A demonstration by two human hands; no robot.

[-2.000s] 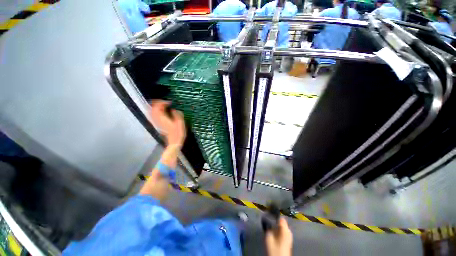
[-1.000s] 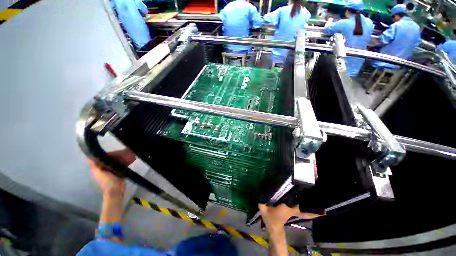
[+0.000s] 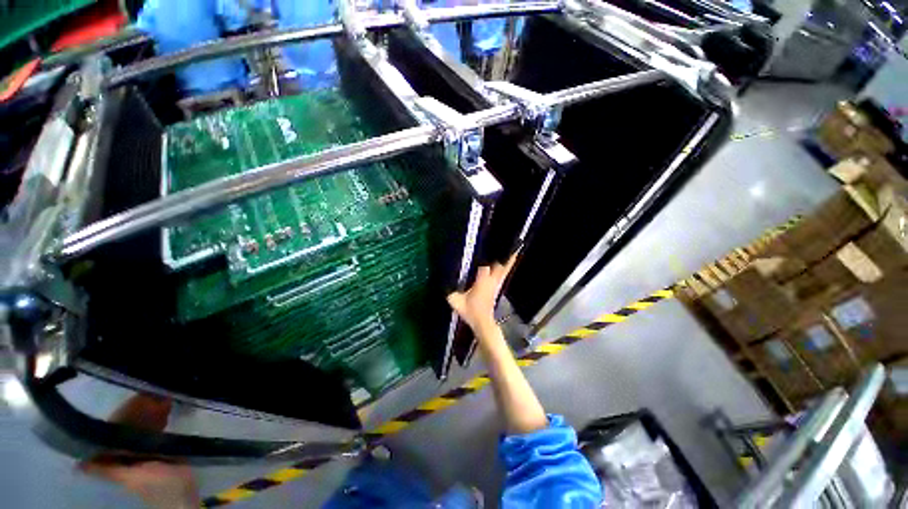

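Observation:
The board rack [image 3: 269, 182] stands close in front, with a chrome tube frame and black slotted sides. Green circuit boards [image 3: 289, 199] are stacked in its left bay. My right hand [image 3: 485, 293] grips the upright edge of a black divider right of the boards, with fingers reaching to the second divider. My left hand [image 3: 149, 452] is at the lower left, partly hidden behind the curved chrome tube, and seems to hold it. It is dark and blurred.
Brown cartons [image 3: 796, 288] are stacked at the right. Yellow-black floor tape [image 3: 617, 318] crosses below the rack. A black bin with clear plastic [image 3: 642, 462] is at the bottom, with metal rails at the lower right. People in blue smocks [image 3: 199, 45] are behind the rack.
The view has swung right, and the rack sits further left and is turned. Both hands went from free to the rack by one second ago; my right hand now shows higher on the divider.

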